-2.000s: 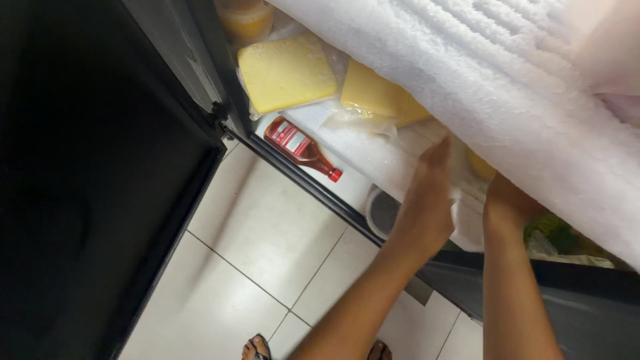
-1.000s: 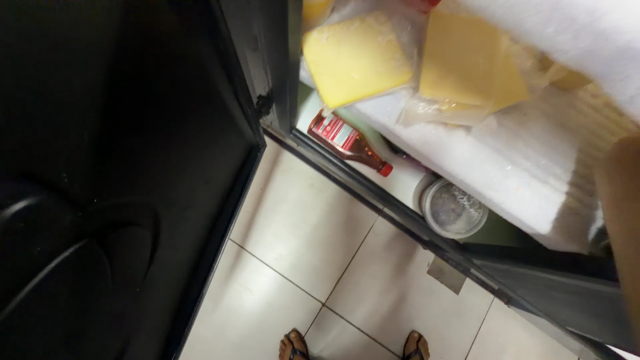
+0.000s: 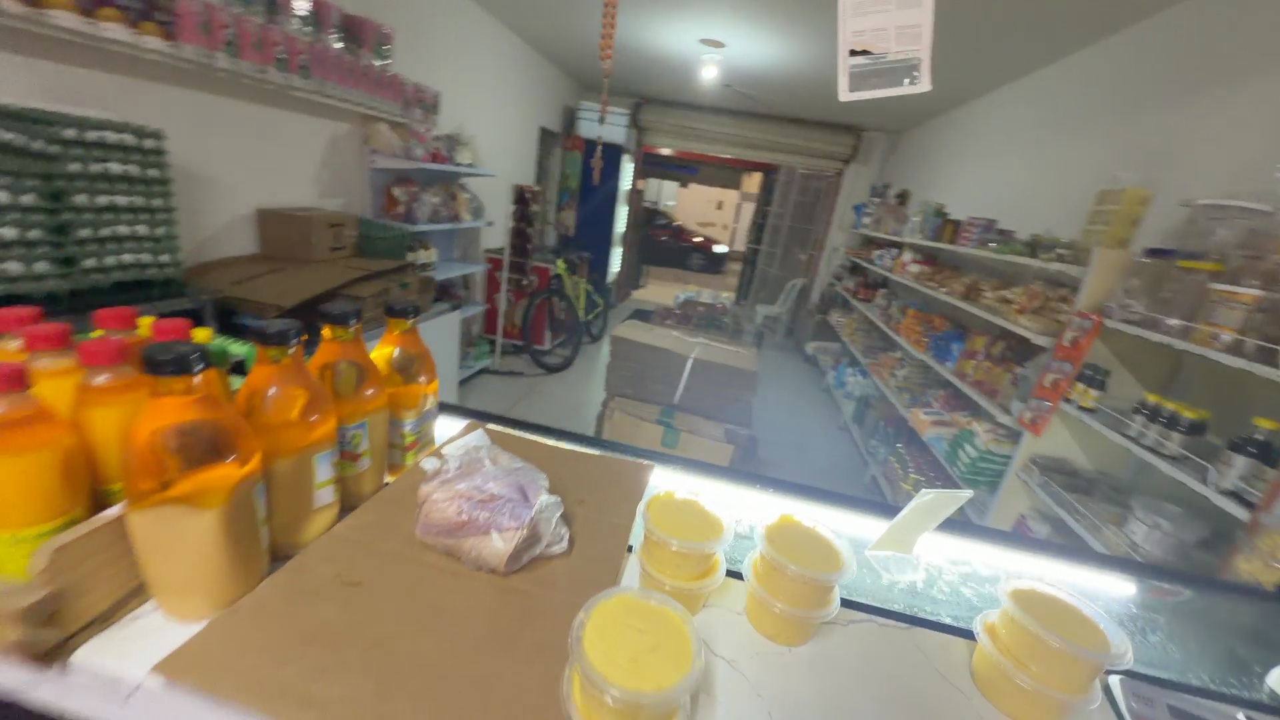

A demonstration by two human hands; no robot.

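Observation:
Neither of my hands shows in the head view now. A clear plastic bag with pinkish contents (image 3: 490, 510) rests on a flat sheet of brown cardboard (image 3: 400, 600) on the counter. To its right, lidded clear tubs of something yellow stand in stacks: one at the front (image 3: 637, 645), one behind it (image 3: 685, 535), another in the middle (image 3: 798, 565) and one at the far right (image 3: 1050, 640). Large bottles of orange oil with a pale lower layer (image 3: 195, 490) are grouped at the left, with black or red caps.
A lit glass counter edge (image 3: 890, 560) runs behind the tubs, with a white card (image 3: 920, 525) on it. Stacked egg trays (image 3: 85, 200) stand at left. Beyond are stocked shelves (image 3: 950, 330), cardboard boxes (image 3: 680, 370), a yellow bicycle (image 3: 570, 305) and an open shutter doorway.
The view has swung up from the open fridge or freezer to the counter and shop. My hands, seen earlier at the frosty compartment, are out of view.

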